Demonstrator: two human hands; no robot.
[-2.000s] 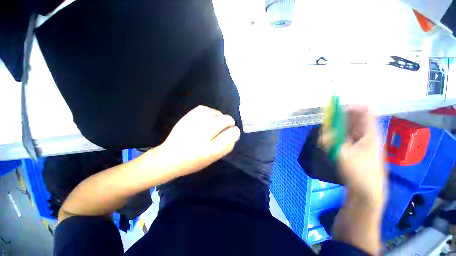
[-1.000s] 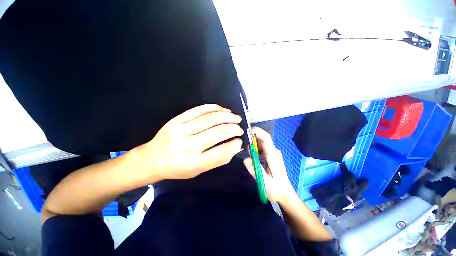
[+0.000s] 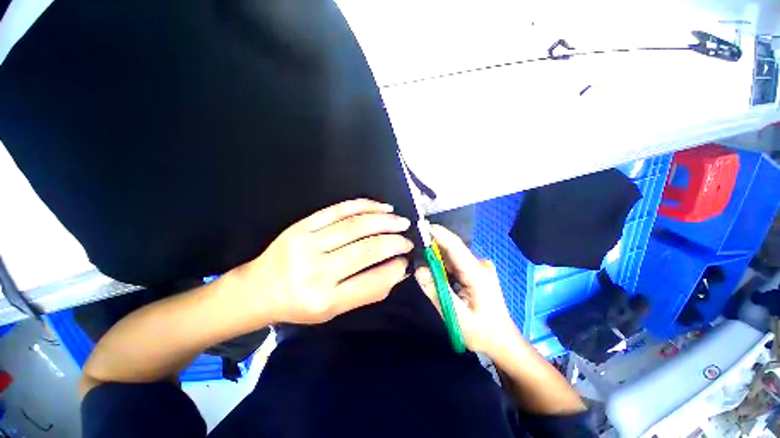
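Observation:
A large black fabric panel [image 3: 197, 120] covers the left part of the white table and hangs over its front edge towards my lap. My left hand [image 3: 329, 261] lies flat on the panel near its right edge, fingers slightly apart, fingertips at the edge. My right hand [image 3: 470, 295] holds scissors [image 3: 443, 299] with a green and a yellow handle. The blades point away from me along the panel's right edge. A thin dark sliver [image 3: 419, 181] curls beside the blades.
Black thread snips [image 3: 717, 45] lie at the table's back right, with a thread running left from them. Below the table are blue crates [image 3: 505, 257] with black pieces, a red plastic stool [image 3: 701, 182] and a white machine part or box [image 3: 684, 376].
The scissors came from the right to the panel's right edge. The panel has shifted, and my left hand has flattened on it. A dark sliver now shows beside the blades.

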